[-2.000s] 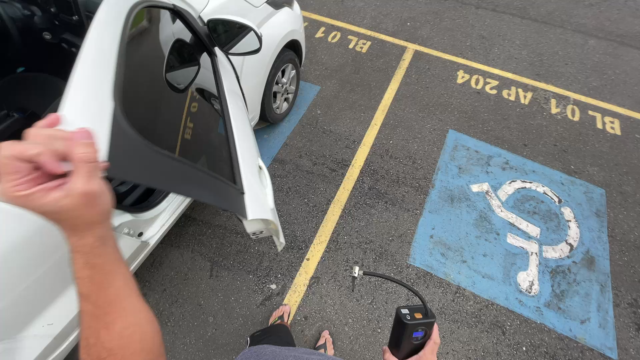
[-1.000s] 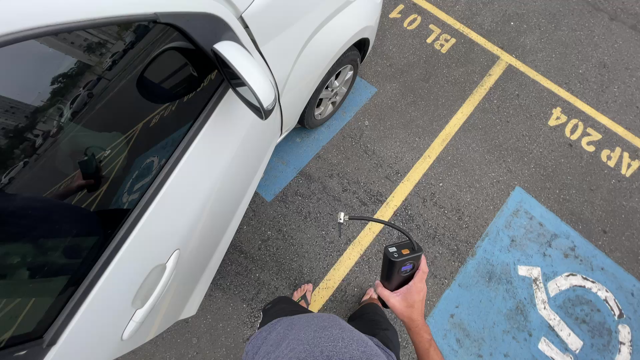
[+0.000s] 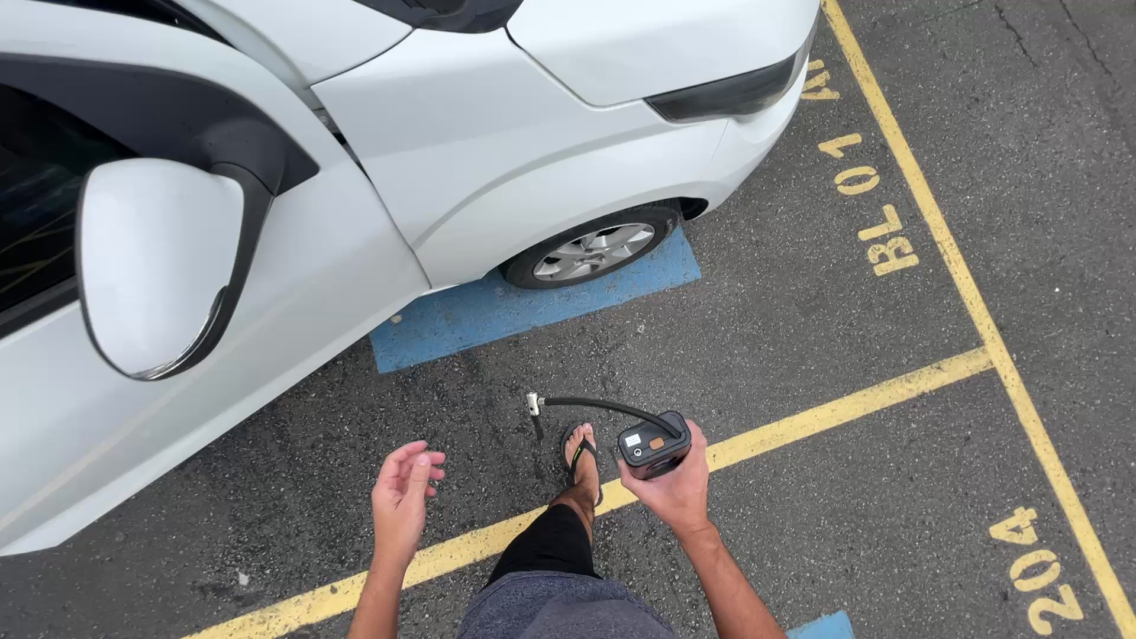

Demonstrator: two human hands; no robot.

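My right hand is wrapped around a black portable tyre inflator at lower centre. A short black hose curves from its top to the left and ends in a metal valve connector that hangs free above the asphalt. To the left, my left hand is held in the air with loosely curled, parted fingers and nothing in them. Beyond both hands, the front wheel of a white car shows a black tyre and a silver alloy rim; the connector does not touch it. The tyre valve cannot be made out.
The white car's front fender and door mirror fill the upper left. Blue paint lies under the wheel. Yellow lines and painted lettering mark the asphalt. My foot in a black flip-flop stands below the connector.
The car door, gripped by my left hand and open at first, is now closed. My left hand is off it and in the air. The view has moved towards the front wheel. The inflator stays in my right hand.
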